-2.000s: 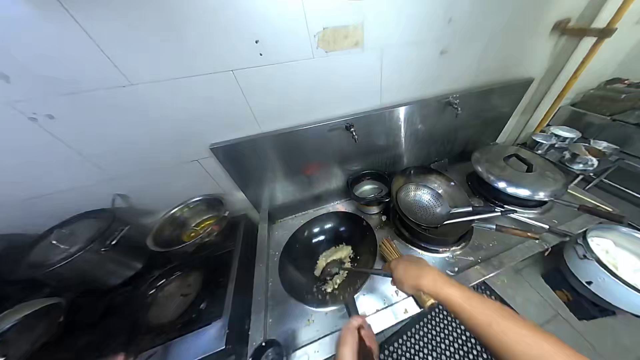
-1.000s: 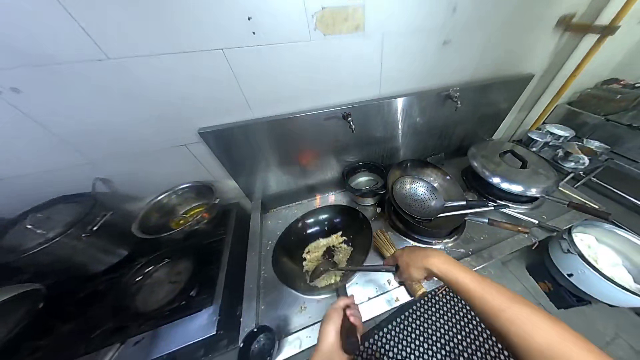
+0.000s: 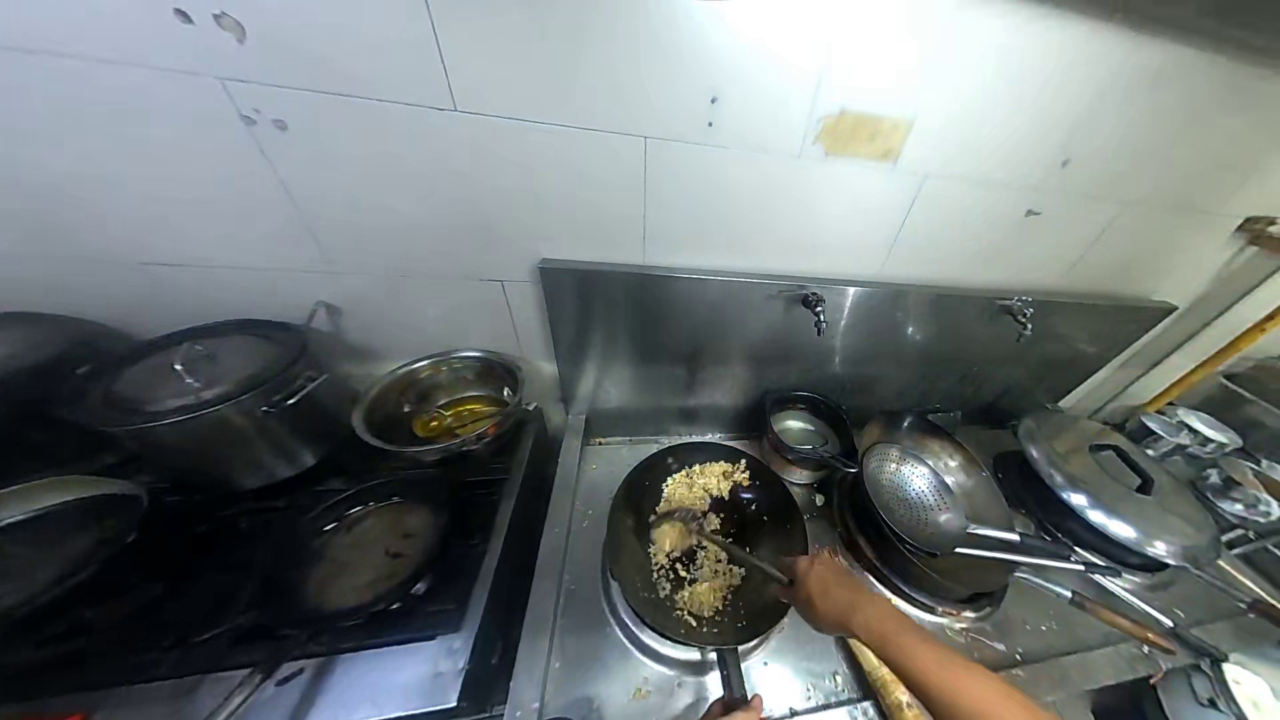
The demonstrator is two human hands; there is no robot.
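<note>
A black wok (image 3: pixel 770 510) sits over a burner ring on the steel stove. Crumbly pale-yellow food, which looks like fried rice, lies across its middle. The wok's handle points toward me, and my left hand (image 3: pixel 733 709) grips its end at the bottom edge of view, mostly cut off. My right hand (image 3: pixel 822 592) is closed around the handle of a ladle (image 3: pixel 735 550) at the wok's right rim. The ladle's bowl is down in the food, left of the middle. Below my right forearm, a bamboo wok brush (image 3: pixel 888 683) is partly hidden.
Right of the wok are a small pot (image 3: pixel 800 430), a perforated skimmer (image 3: pixel 910 495) on stacked pans, and a large lidded pan (image 3: pixel 1120 490). At left stand a lidded stockpot (image 3: pixel 215 420), a steel bowl with oil (image 3: pixel 440 375) and a dark pan (image 3: pixel 370 555). Taps (image 3: pixel 815 312) project from the backsplash.
The food is spread more widely and broken into smaller bits than two seconds ago. The ladle has shifted within the wok, still in my right hand. The view has swung noticeably.
</note>
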